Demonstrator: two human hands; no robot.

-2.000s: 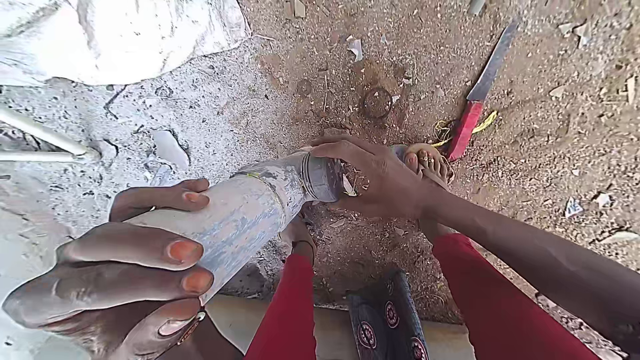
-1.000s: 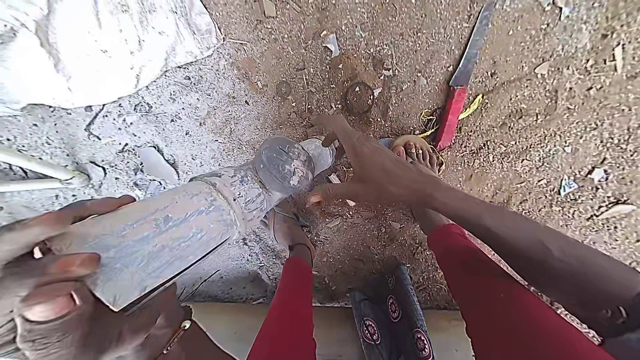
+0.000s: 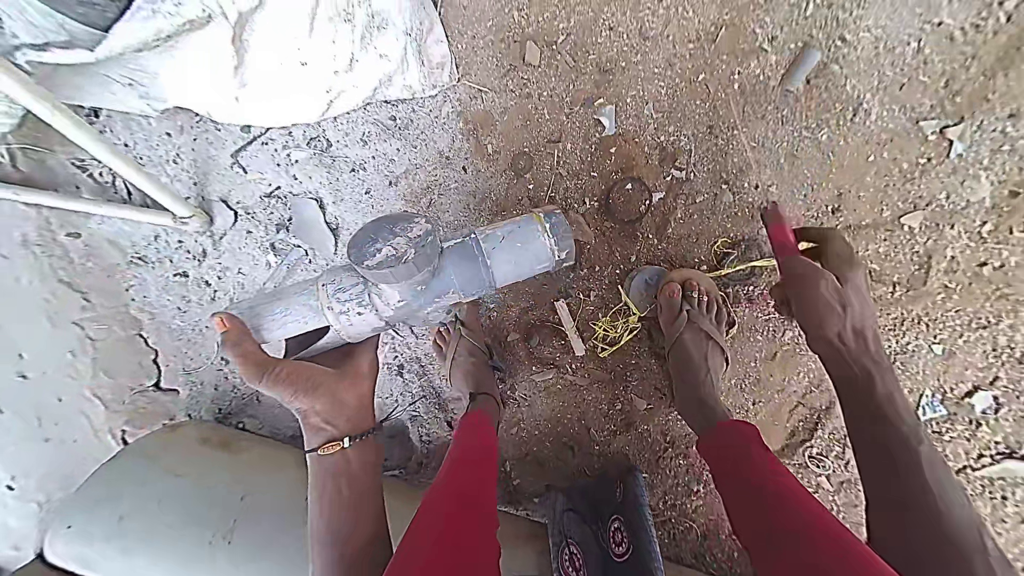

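Note:
My left hand (image 3: 320, 380) grips the left end of a grey plastic pipe tee fitting (image 3: 384, 308), its thumb on top and its fingers hidden beneath. The pipe lies slanted across the view, with a capped round branch (image 3: 394, 246) facing up and a banded right end. At the right, my right hand (image 3: 820, 284) is closed around the red handle (image 3: 780, 232) of a knife or saw. The blade does not show clearly; a faint blur lies above the handle.
My sandalled feet (image 3: 696, 336) stand near tangled yellow string (image 3: 616, 328) and a wood strip (image 3: 570, 327). A white sack (image 3: 280, 60) and pale tubes (image 3: 92, 144) lie upper left. A short grey pipe piece (image 3: 800, 68) rests upper right. Dark patterned cloth (image 3: 604, 524) is at the bottom.
My right hand has left the pipe's right end and moved right, taking hold of the red-handled tool that lay on the ground. The capped branch now faces up, and the pipe's right end is uncovered.

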